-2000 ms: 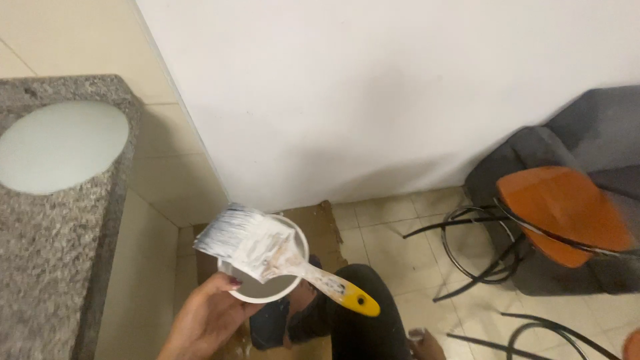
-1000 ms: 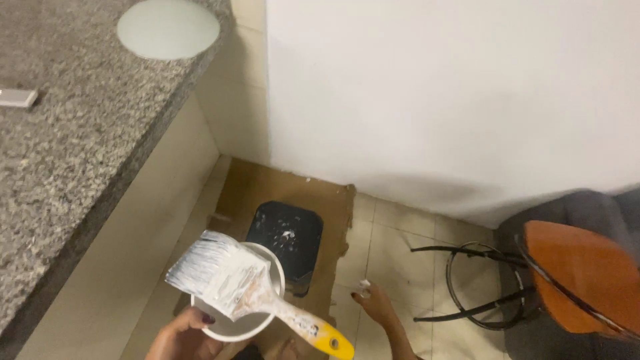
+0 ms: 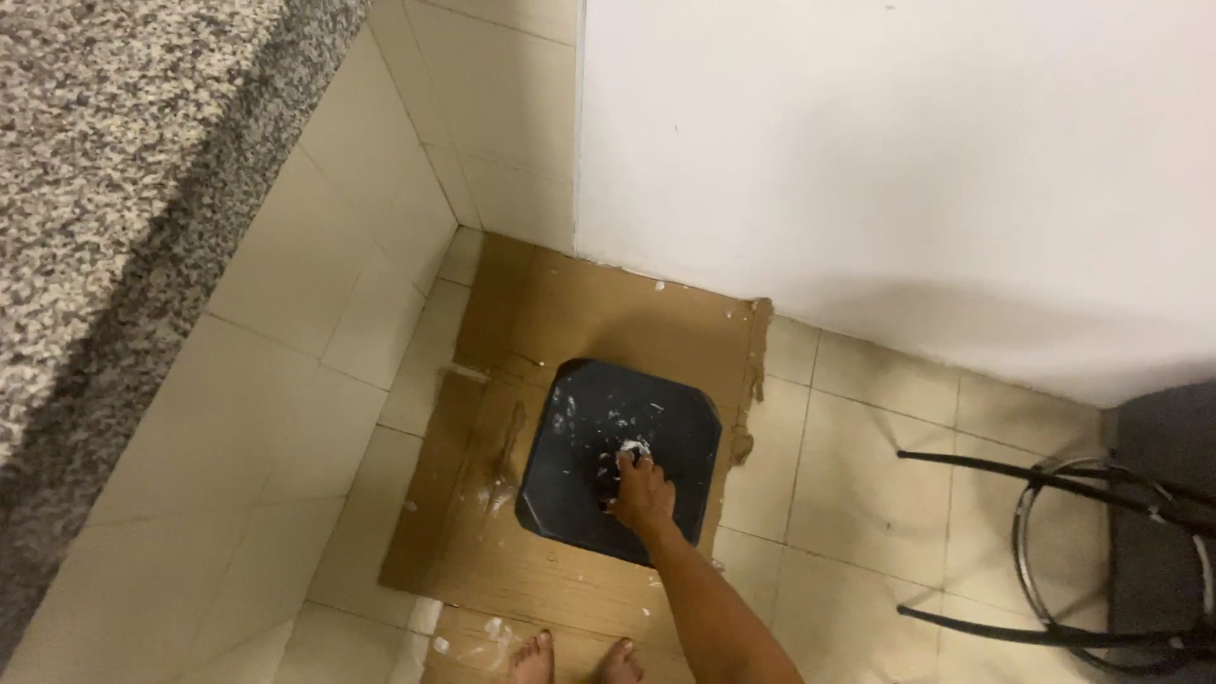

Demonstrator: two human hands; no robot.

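Note:
My right hand point(image 3: 642, 486) reaches down onto a dark plastic stool point(image 3: 622, 408) whose top is spattered with white paint. Its fingers are curled at the middle of the stool top, beside a white smear or small white item; whether they hold anything is hidden. The stool stands on a flattened cardboard sheet point(image 3: 608, 309) marked with white drips. Neither my left hand nor the paintbrush and white tub from the earlier frames show in the current view.
A granite countertop point(image 3: 123, 142) fills the upper left, above a tiled side. A white wall point(image 3: 855, 171) rises behind the cardboard. Black metal stool legs point(image 3: 1054, 475) stand on the tiled floor at right. My bare feet point(image 3: 532, 655) are at the bottom edge.
My right hand has moved from beside the cardboard onto the stool top. My left hand, with the tub and brush, has left the view, which has shifted downward.

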